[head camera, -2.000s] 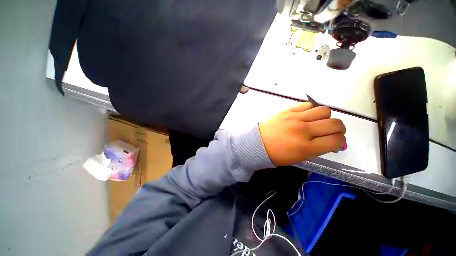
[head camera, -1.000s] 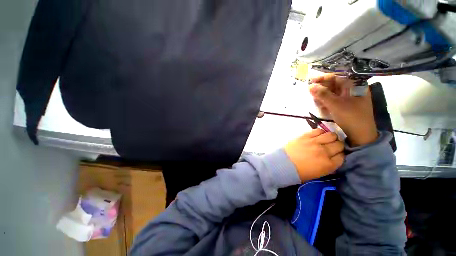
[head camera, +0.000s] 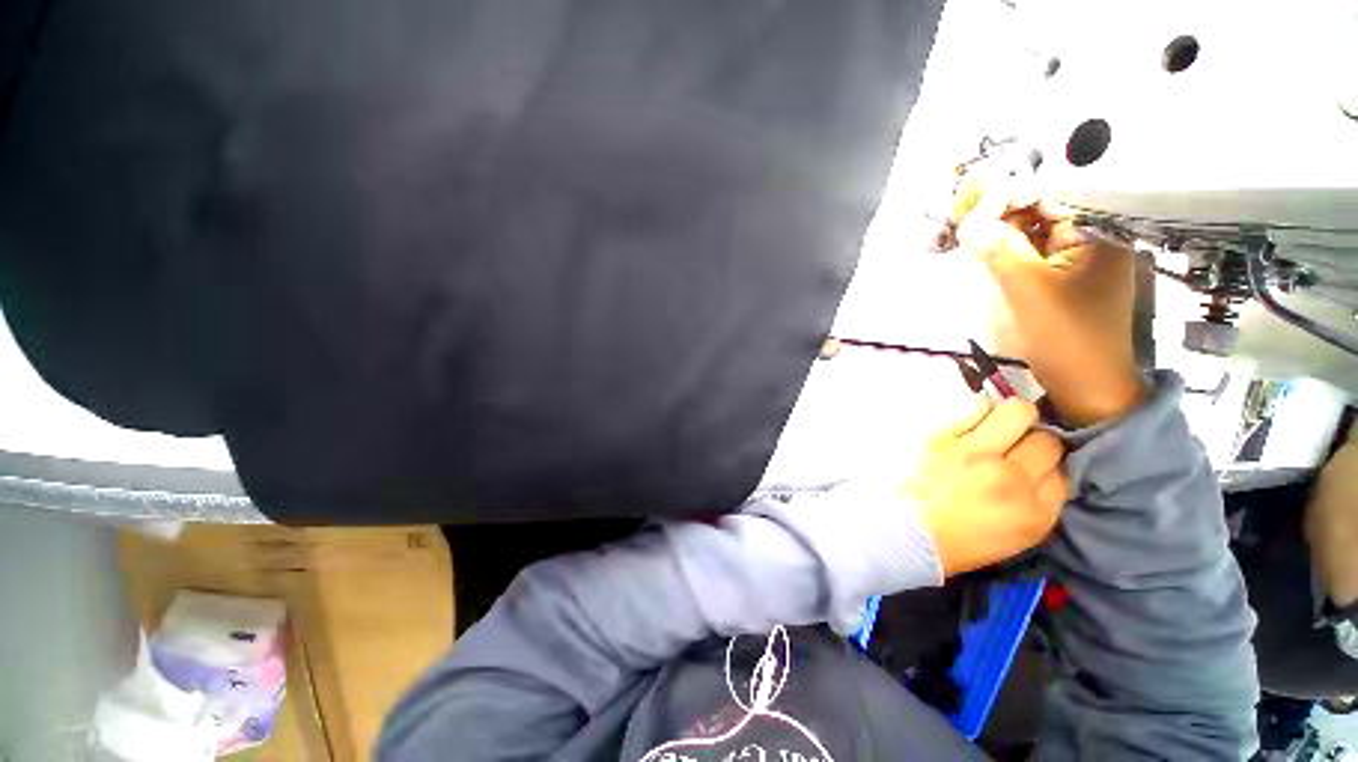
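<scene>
My left hand (head camera: 990, 484) is closed around small thread snips (head camera: 995, 375) whose dark blades point up and left, over the white table. My right hand (head camera: 1065, 305) reaches to the needle area under the white sewing machine head (head camera: 1236, 112), fingertips together there. Whether they hold anything cannot be told. A large dark cloth panel (head camera: 507, 253) lies flat on the table to the left of both hands, touched by neither.
The table edge with a ruler strip (head camera: 142, 503) runs along the front. Below are a cardboard box (head camera: 365, 596), a tissue pack (head camera: 224, 663) and a blue crate (head camera: 998, 655). A white cord (head camera: 763, 677) hangs on my chest. Another person's arm (head camera: 1333, 514) shows at the right edge.
My right hand has come into view and reached the needle area. My left hand keeps the snips. The view has shifted, bringing in more of the machine head; the phone is no longer clearly visible.
</scene>
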